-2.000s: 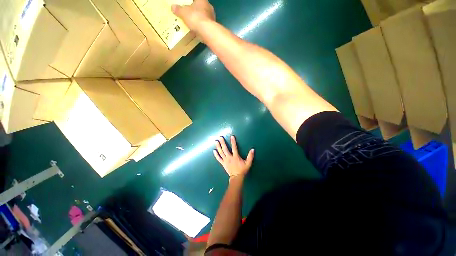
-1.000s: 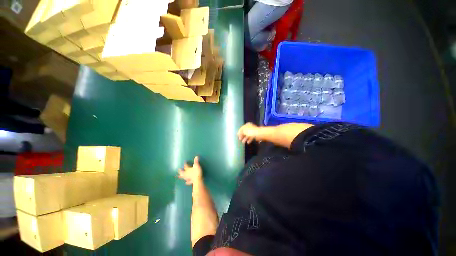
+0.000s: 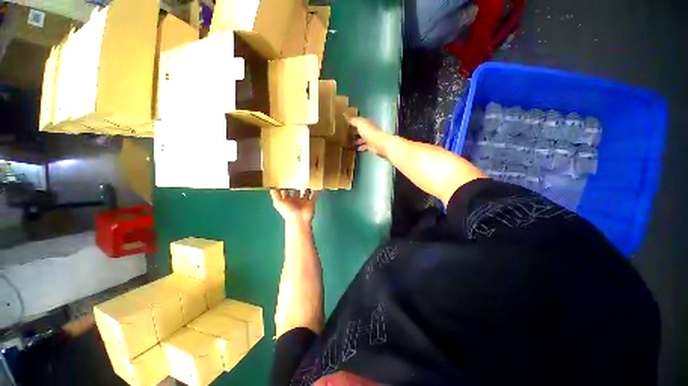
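Observation:
A stack of open boxes (image 3: pixel 192 154) lies on the green bench in front of me, white sides to the left, brown flaps and hollow compartments to the right. The two nearest openings look dark inside; their contents cannot be made out. My left hand (image 3: pixel 293 203) is against the near side of the stack, its fingertips hidden at the cardboard. My right hand (image 3: pixel 368 136) is at the stack's right edge, fingers on the outer flaps. The two hands hold the stack between them.
Closed boxes (image 3: pixel 185 328) stand stacked on the bench at the lower left. More cartons (image 3: pixel 124 68) stand at the upper left. A blue bin (image 3: pixel 645 158) with rows of clear plastic parts (image 3: pixel 535 143) is at the right. A red stool (image 3: pixel 124 230) is beyond the bench; a person's leg (image 3: pixel 437 19) shows at the top.
Both hands have moved forward from over the bench onto the stack of open boxes. The stack appears closer and larger. The view has shifted, with the blue bin further right.

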